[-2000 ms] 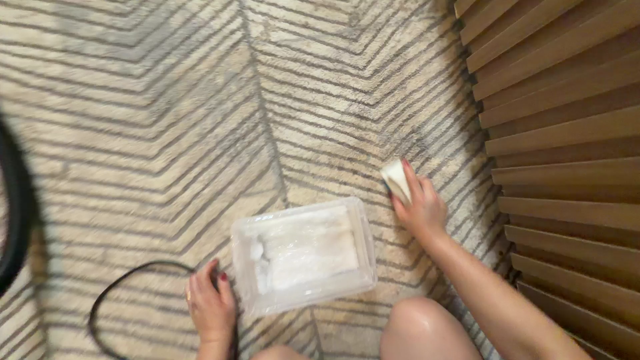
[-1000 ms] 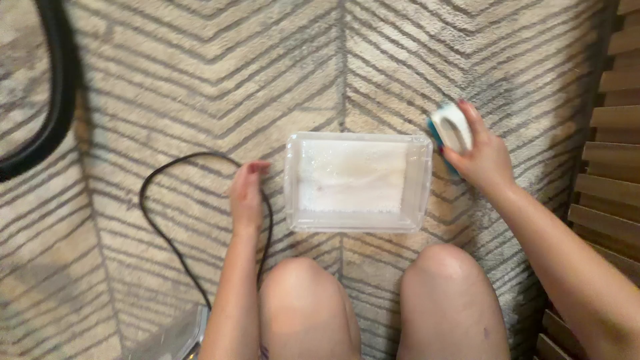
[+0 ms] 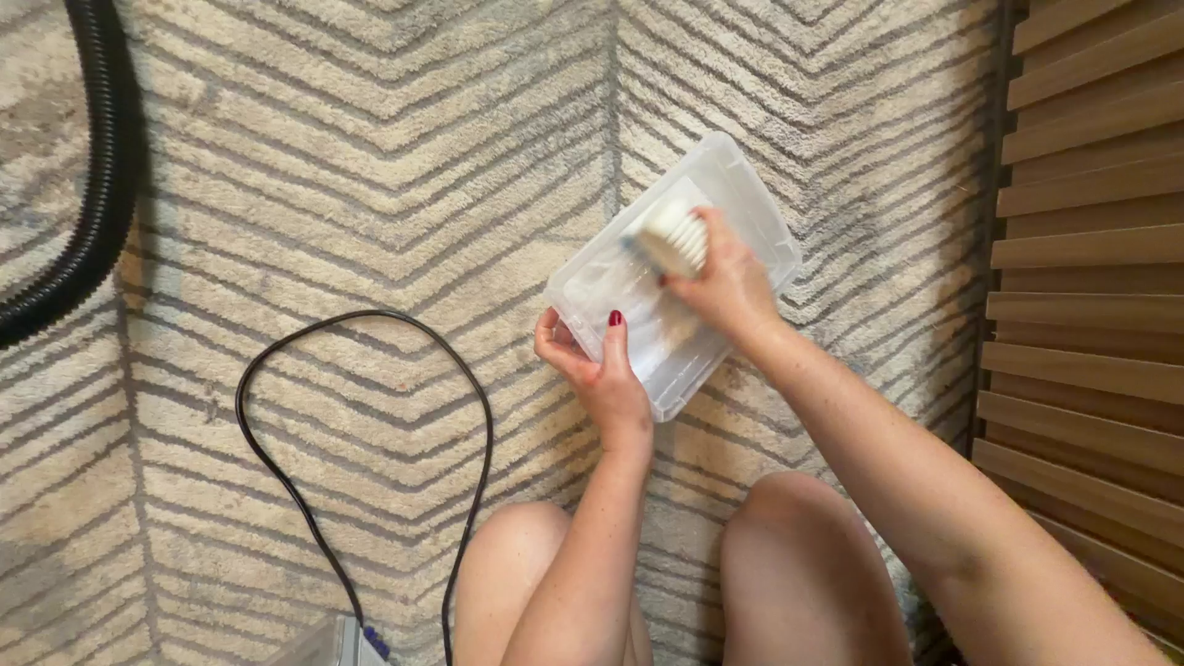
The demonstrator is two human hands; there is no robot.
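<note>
A clear plastic bin point(image 3: 758, 217) is tilted at an angle over the patterned carpet, with white material or liquid in it that I cannot make out exactly. My left hand point(image 3: 601, 370) grips its lower left rim, thumb inside and fingers outside. In my right hand point(image 3: 726, 277) is a scrub brush point(image 3: 673, 242) with a pale body, held over the inside of the bin; it is blurred, and whether it touches the contents cannot be told.
A black corrugated hose point(image 3: 102, 166) curves along the upper left. A thin black cord point(image 3: 370, 314) loops on the carpet point(image 3: 370, 185) left of my knees. Part of a clear container point(image 3: 324, 643) shows at the bottom edge. Brown wooden slats point(image 3: 1091, 305) line the right side.
My right hand has moved from the carpet right of the bin to over the bin with the brush. My left hand has taken hold of the rim, and the bin has turned.
</note>
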